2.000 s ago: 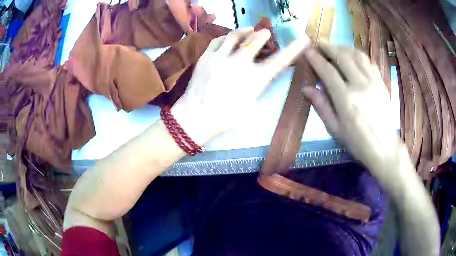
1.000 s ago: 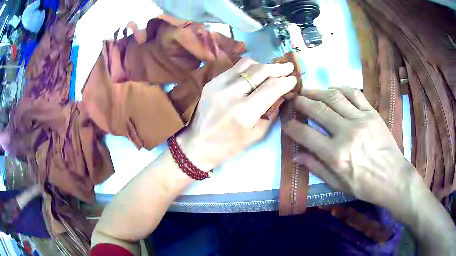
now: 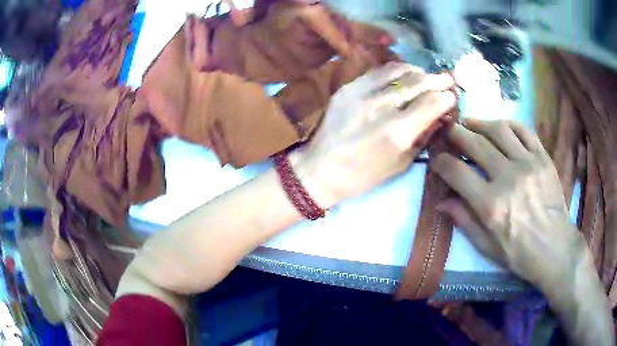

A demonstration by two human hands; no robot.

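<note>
My left hand (image 3: 379, 128), with a red bead bracelet at the wrist, pinches the rust-brown cloth (image 3: 438, 127) between its fingertips at the upper right of centre. My right hand (image 3: 507, 182) lies just right of it, its fingertips at the upper part of a brown zipper strip (image 3: 427, 250). The strip runs down from the fingers over the front edge, with a pale toothed line along it. The sewing machine head (image 3: 467, 40) is blurred above the fingers. The needle and presser foot cannot be made out.
Rust-brown panels (image 3: 250, 121) lie crumpled on the white table (image 3: 196, 182), with a heap (image 3: 101, 142) at the left. More brown strips (image 3: 595, 155) hang at the right. The grey ruler-marked edge (image 3: 325, 270) crosses above a dark-clothed lap.
Since a second ago the view has shifted, so hands and cloth appear further right. Both hands stay close together at the cloth. The strip's lower end now slants to the left.
</note>
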